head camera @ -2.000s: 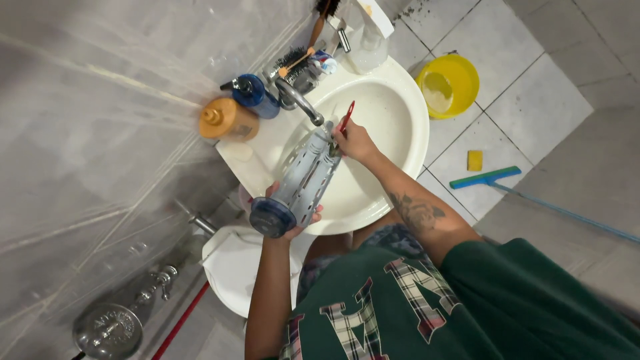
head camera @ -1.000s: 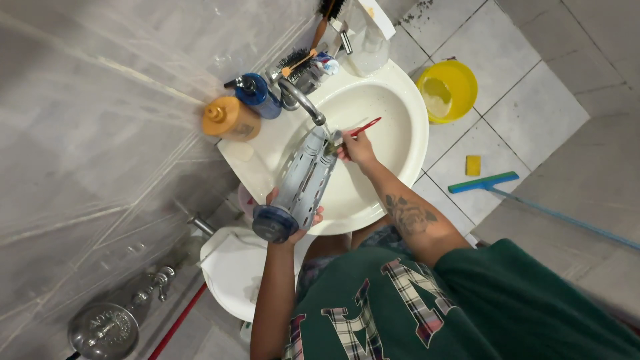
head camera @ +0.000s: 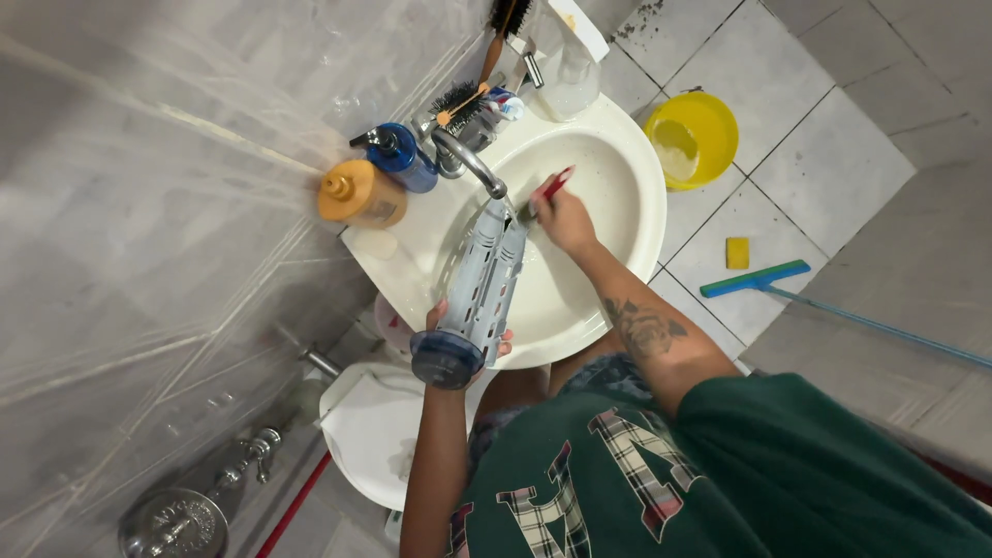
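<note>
My left hand (head camera: 502,343) holds a long grey slotted plastic part with a dark round base (head camera: 485,287) from below, tilted over the sink. Its far end lies under the curved metal faucet (head camera: 473,163). My right hand (head camera: 564,221) grips a red-handled brush (head camera: 559,181), its dark bristle end against the far end of the grey part. The white washbasin (head camera: 597,263) is beneath both hands. Part of my left hand is hidden behind the grey part.
An orange bottle (head camera: 360,194), a blue pump bottle (head camera: 404,157) and a round hairbrush (head camera: 459,107) stand along the basin's back. A yellow bucket (head camera: 717,136), yellow sponge (head camera: 737,253) and blue squeegee (head camera: 754,279) are on the tiled floor. A white toilet (head camera: 364,434) is at lower left.
My right hand has shifted the brush, and its red handle points at a different angle than a second ago. My left hand keeps hold of the grey part in nearly the same place.
</note>
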